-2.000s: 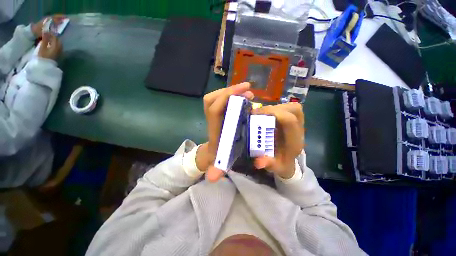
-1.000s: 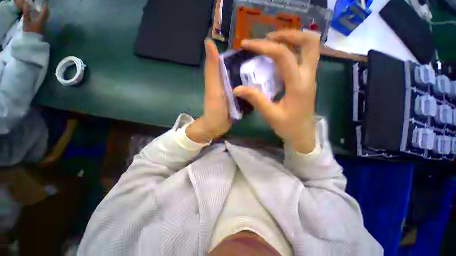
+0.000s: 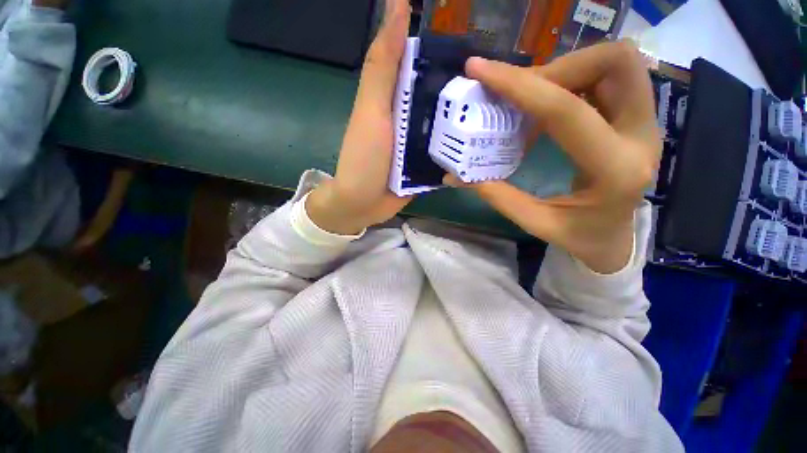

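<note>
A display unit (image 3: 405, 133) with a white frame and dark back stands on edge against the palm of my left hand (image 3: 365, 142). Its front glass faces my left palm and is hidden. My right hand (image 3: 584, 150) holds the white vented rear housing (image 3: 478, 133) between thumb and fingertips, at the unit's back. Slots, small holes and printed text show on the housing. I cannot tell whether housing and unit are fully joined. The test fixture (image 3: 540, 22) lies beyond my hands, its orange nest cut off by the top edge.
A tray (image 3: 739, 177) at right holds rows of units with vented backs up, partly under a black foam sheet (image 3: 703, 159). Another black foam sheet (image 3: 301, 26) and a white cable coil (image 3: 110, 76) lie at left on the green mat. Another person's sleeve (image 3: 37, 115) shows at far left.
The unit has turned so its vented back shows clearly. My right hand has opened wider around the housing and shifted right. The view has moved, so the fixture now sits at the top edge.
</note>
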